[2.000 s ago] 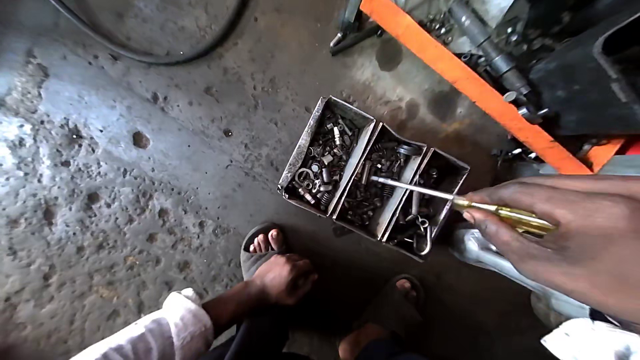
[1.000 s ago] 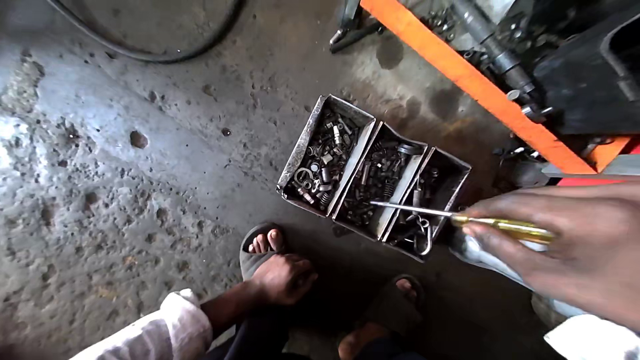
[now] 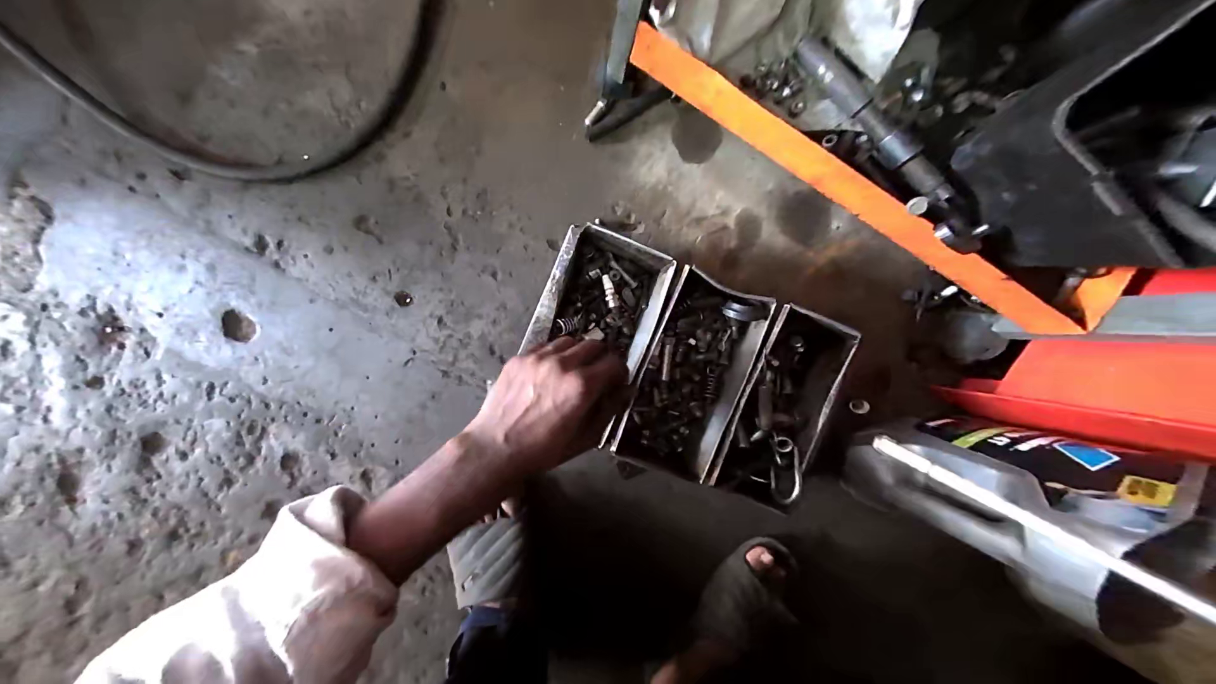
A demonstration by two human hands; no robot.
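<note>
My left hand (image 3: 551, 399) reaches into the left compartment of a metal parts tray (image 3: 632, 249), its fingers down among the small parts and hidden from view. A spark plug (image 3: 610, 292) lies in that compartment, just above my fingers, with bolts and a small spring (image 3: 566, 325) near it. The middle compartment holds bolts, springs and a round metal cap (image 3: 743, 311). In the right compartment a metal hook-like loop (image 3: 785, 470) lies at the lower end. My right hand and the screwdriver are out of the frame.
An orange metal bar (image 3: 836, 176) runs diagonally at the upper right, with a shock-absorber-like part (image 3: 883, 133) beyond it. A plastic container (image 3: 1007, 503) with a label lies at the right. A black hose (image 3: 228, 174) curves over the pitted concrete floor. My sandaled foot (image 3: 746, 589) is below the tray.
My left hand has moved from beside my foot up into the left compartment. My right hand, which held a yellow-handled screwdriver over the tray, has left the view.
</note>
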